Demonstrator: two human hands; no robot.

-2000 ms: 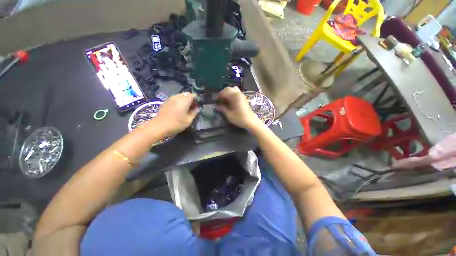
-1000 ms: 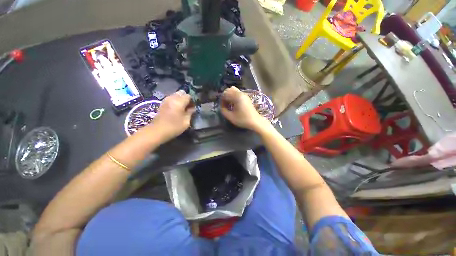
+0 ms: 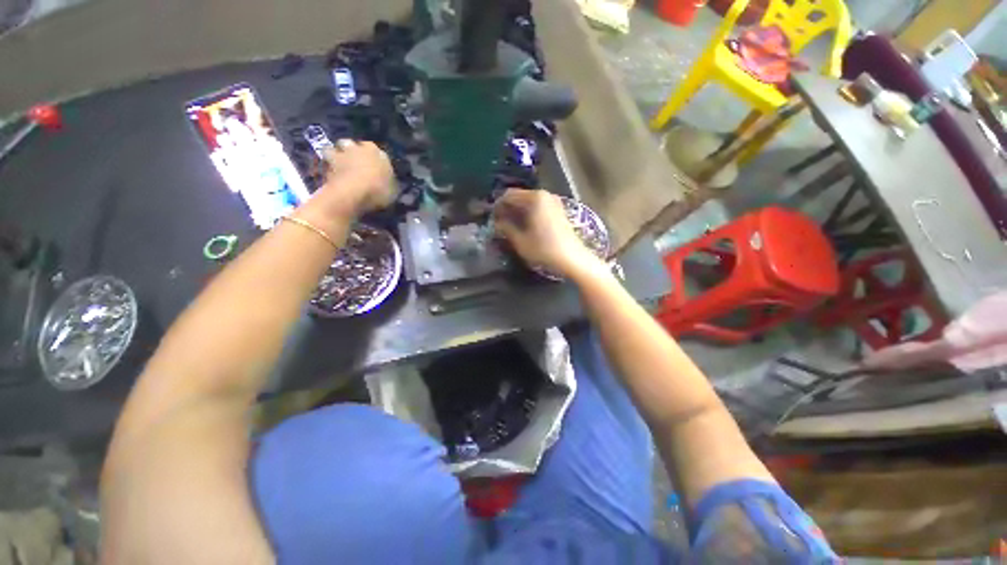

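Note:
The dark green hand press (image 3: 469, 132) stands in front of me, with a grey metal fixture (image 3: 442, 252) at its base. My left hand (image 3: 359, 177) is at the pile of black plastic parts (image 3: 381, 121) left of the press; a part with a pale patch (image 3: 318, 139) shows by its fingertips, and whether it is gripped is unclear. My right hand (image 3: 534, 230) is at the right side of the fixture, fingers bent, their tips hidden. The left parts bowl (image 3: 359, 274) and right parts bowl (image 3: 585, 226) hold small shiny metal parts.
A lit smartphone (image 3: 248, 155) and a green ring (image 3: 220, 246) lie left. A spare bowl (image 3: 88, 331) is at far left. A whitish sack (image 3: 549, 425) with dark pieces hangs open below the table edge. A red stool (image 3: 762, 270) and yellow chair (image 3: 762, 66) stand right.
My left hand has moved from the fixture up and left to the black parts, uncovering the fixture and more of the left bowl. My right hand has stayed beside the fixture.

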